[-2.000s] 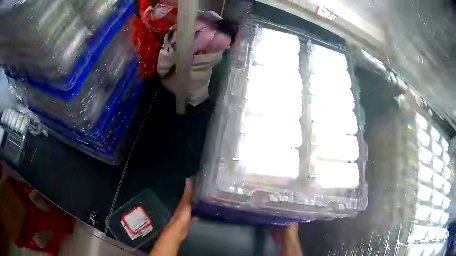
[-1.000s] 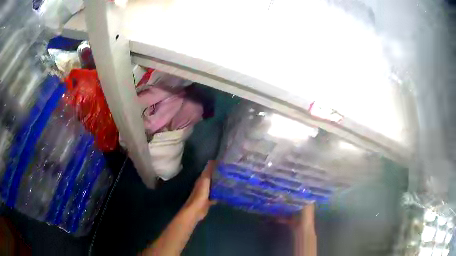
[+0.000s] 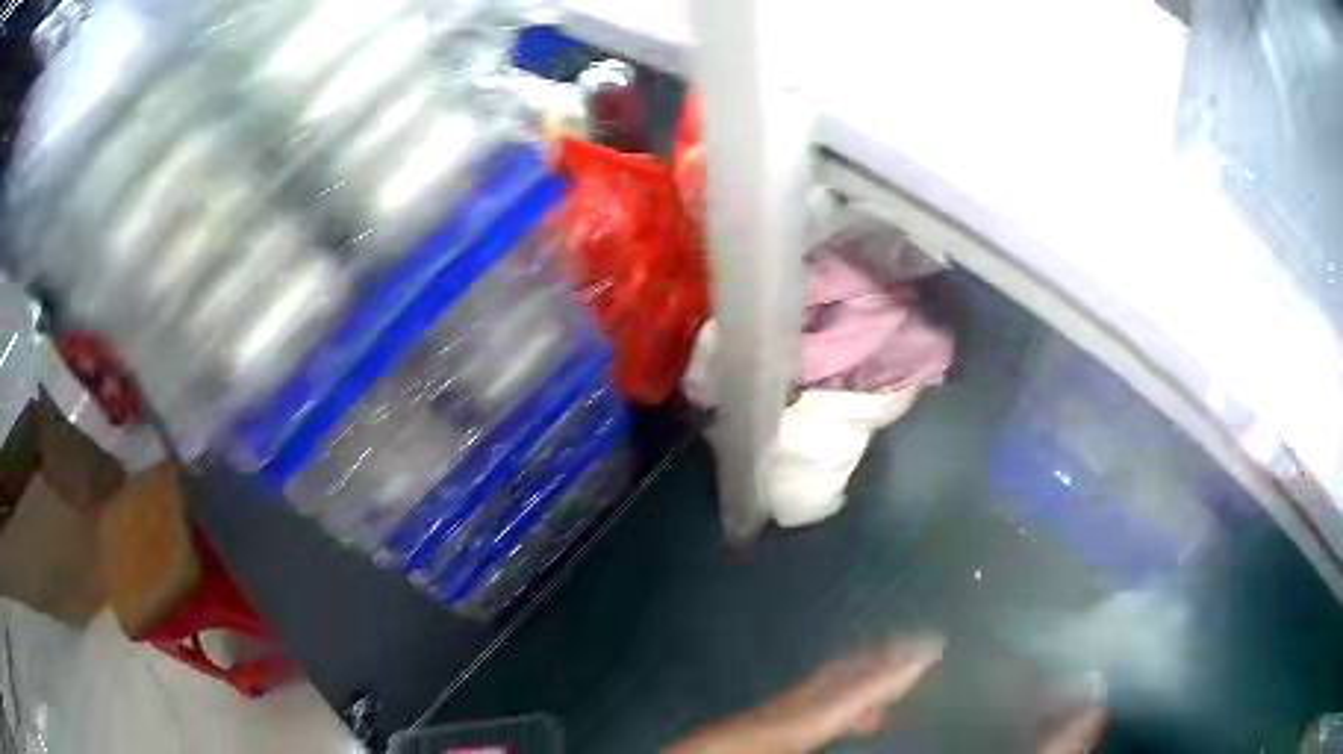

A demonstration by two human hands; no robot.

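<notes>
My left hand [image 3: 869, 689] is at the bottom centre over the dark green mat, blurred, with nothing seen in it. My right hand [image 3: 1074, 722] is a small blurred patch at the bottom edge to its right; its fingers cannot be made out. A blurred tray stack with blue layers [image 3: 1097, 479] stands beyond my hands, below the white shelf, apart from them. A tall tray stack [image 3: 427, 368], clear with blue bands, stands at the left on the bench and leans in the view.
A white post [image 3: 748, 295] rises between the stacks. A red bag [image 3: 633, 265] and a pink and cream cloth [image 3: 862, 354] lie around it. The white shelf [image 3: 1031, 162] crosses above. A red stool [image 3: 236, 626] with cardboard [image 3: 147, 545] is lower left. A clear box [image 3: 479, 735] is at the bottom edge.
The tray stack that was between my hands now stands apart from them at the back right. My hands are lower in the view. The view has swung left, showing more of the tall stack.
</notes>
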